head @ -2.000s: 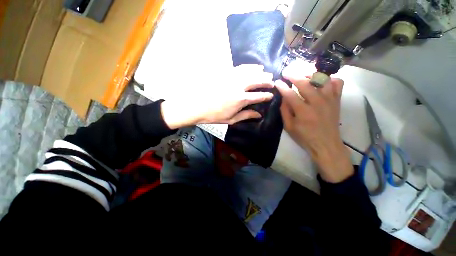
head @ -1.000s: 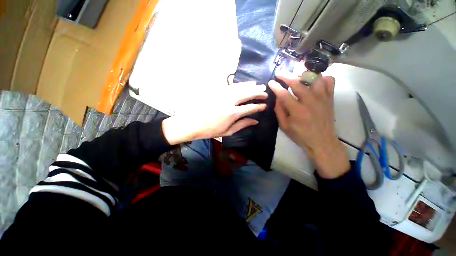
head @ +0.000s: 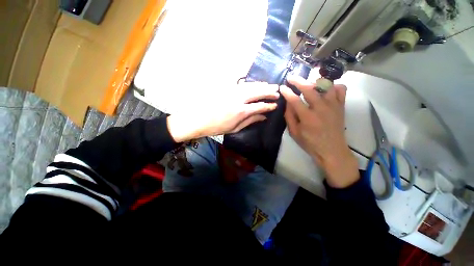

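A dark fabric piece [head: 254,143] runs from the table's front edge up under the sewing machine's presser foot and needle [head: 292,63], looking shiny blue under the lamp. My left hand [head: 228,111] lies flat on its left side, fingers spread towards the right; its back is washed out by the light. My right hand [head: 318,117] rests on the fabric's right edge, fingertips close to the presser foot and beside the round beige and black knob [head: 326,78]. The fingertips of both hands nearly meet below the needle.
The sewing machine head [head: 358,26] fills the upper right. Blue-handled scissors [head: 385,161] lie on the table right of my right hand. A small white tray [head: 434,224] is at the right edge. Cardboard [head: 67,62] with orange tape and a grey quilted covering [head: 31,150] are at the left.
The fabric's far end has moved up past the needle and out of the top of the picture. Less fabric shows below my hands. Both hands stay on it, and the view has shifted slightly.
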